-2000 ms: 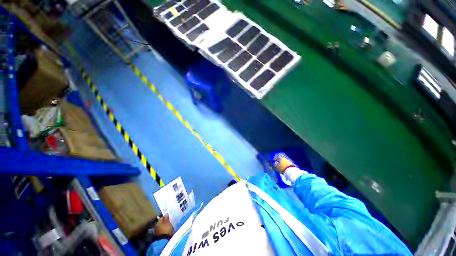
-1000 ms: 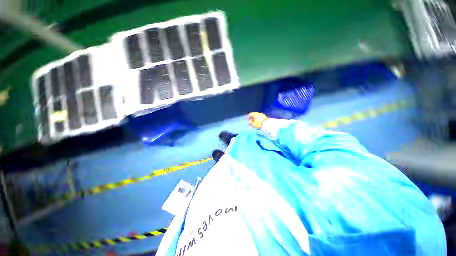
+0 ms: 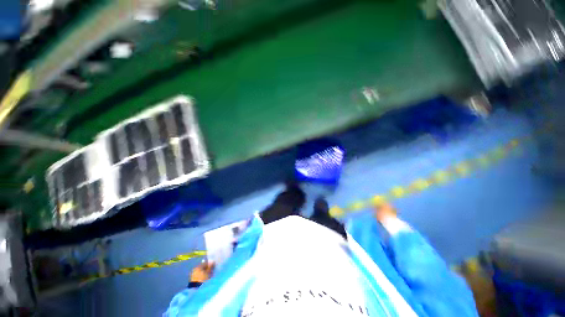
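A white printed sheet (image 3: 222,242) with small dark pictures is at my lower left, partly hidden by my blue sleeve. My left hand (image 3: 202,272) grips its lower edge. My right hand (image 3: 385,212) is at the right of my body, over the floor, small and blurred; no object shows in it, and its fingers cannot be made out.
A green bench (image 3: 272,86) runs across the upper view. White trays (image 3: 155,149) with dark rectangular parts lie at its left edge. Blue stools (image 3: 319,162) stand under the edge. A blurred silvery object (image 3: 495,37) is at upper right. Yellow tape (image 3: 433,178) crosses the blue floor.
My view has turned, so the bench now runs across the top and the trays are at the left. The rack has left view. My left hand shows again with the sheet; my right hand is lower.
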